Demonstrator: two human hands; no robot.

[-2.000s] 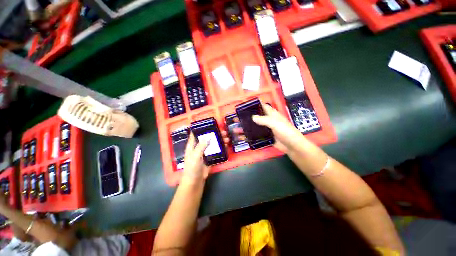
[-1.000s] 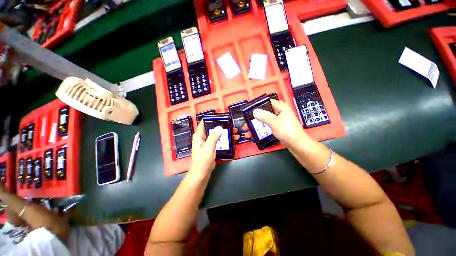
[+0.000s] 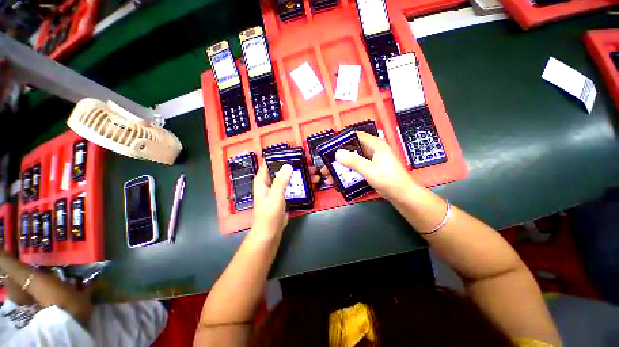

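Observation:
My left hand (image 3: 273, 193) holds a closed dark phone (image 3: 296, 177) with a white rectangle on its face, thumb on the face. My right hand (image 3: 372, 166) holds a similar phone (image 3: 343, 165), tilted, thumb on its face. Both are over the front pockets of a red tray (image 3: 453, 154). Closed dark phones lie in the front pockets, one (image 3: 242, 180) at the left; others are partly hidden by my hands. Open flip phones stand out at the back left (image 3: 265, 97) and along the right side (image 3: 419, 132). Two white slips (image 3: 307, 80) lie in the middle back pockets.
Left of the tray are a cream fan (image 3: 125, 131), a bar-type phone (image 3: 140, 211) and a thin pen (image 3: 176, 208). Another red tray (image 3: 98, 230) holds phones at far left, near a person's arm (image 3: 51, 288). A folded white paper (image 3: 570, 84) lies at right. A metal arm (image 3: 74, 74) slants behind.
The phone in my right hand, earlier dark-faced, now shows a white rectangle and is tilted. My left-hand phone has turned more upright. The view has shifted slightly.

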